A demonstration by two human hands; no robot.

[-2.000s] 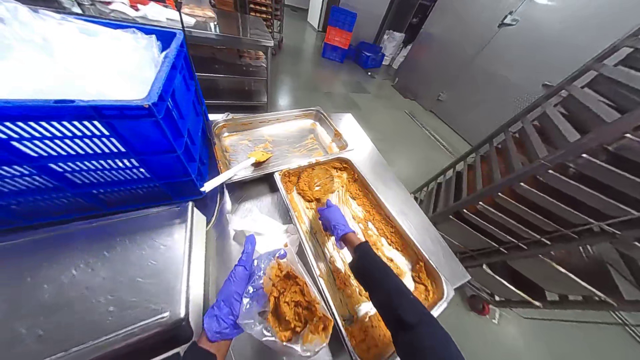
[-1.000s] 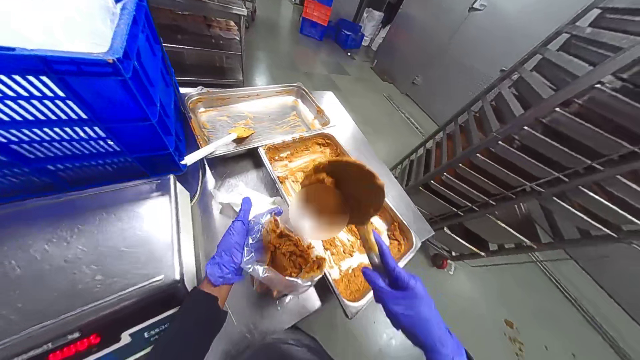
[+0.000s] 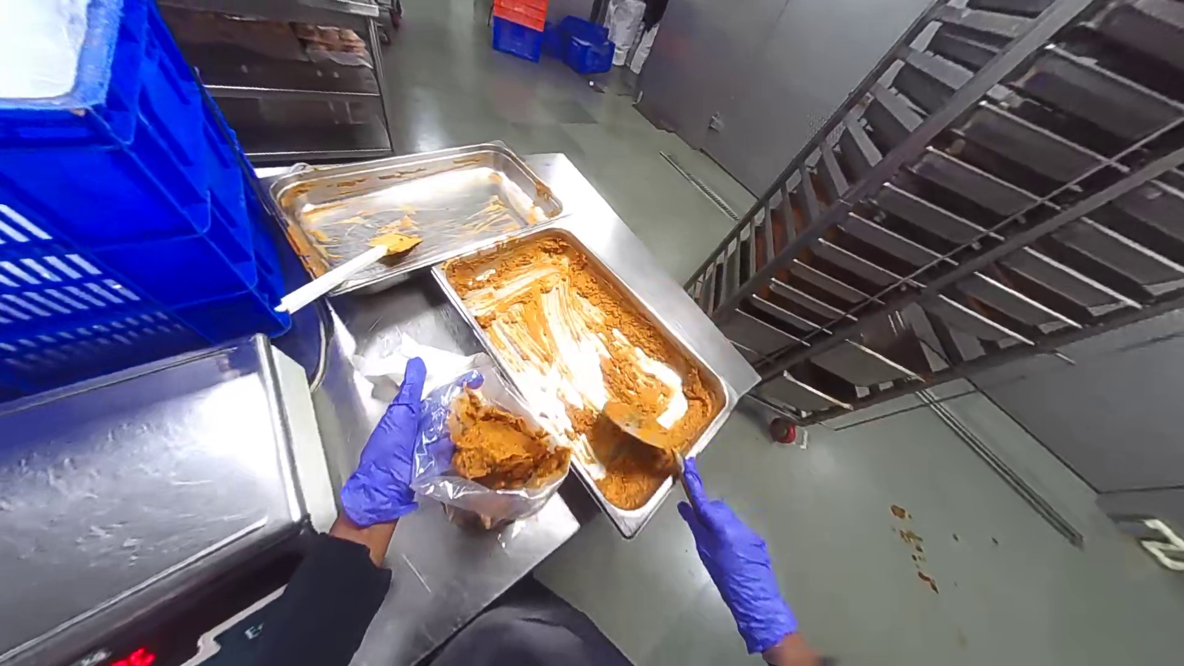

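My left hand (image 3: pixel 393 453), in a purple glove, holds a clear plastic bag (image 3: pixel 444 476) open at the table's near edge. Orange-brown paste (image 3: pixel 504 444) fills much of the bag. My right hand (image 3: pixel 731 560), gloved too, grips the handle of a round ladle (image 3: pixel 647 430), its bowl in the paste at the near end of a deep steel pan (image 3: pixel 481 319). White streaked patches show through the paste in the pan's middle. Behind it, a second steel pan (image 3: pixel 546 199) has only smears and a white-handled spatula (image 3: pixel 333 279) with paste on its blade.
Blue plastic crates (image 3: pixel 157 213) stand at the left, beside a scale with a steel platform (image 3: pixel 148 472) and a red display. The steel table's (image 3: pixel 435 592) corner is near my body. A metal staircase (image 3: pixel 925 231) rises at the right. A steel shelf (image 3: pixel 296 92) stands behind.
My right hand was inside the far part of the pan, then held the ladle up beside the bag; now the ladle is down in the pan's near end. My left hand has kept the bag.
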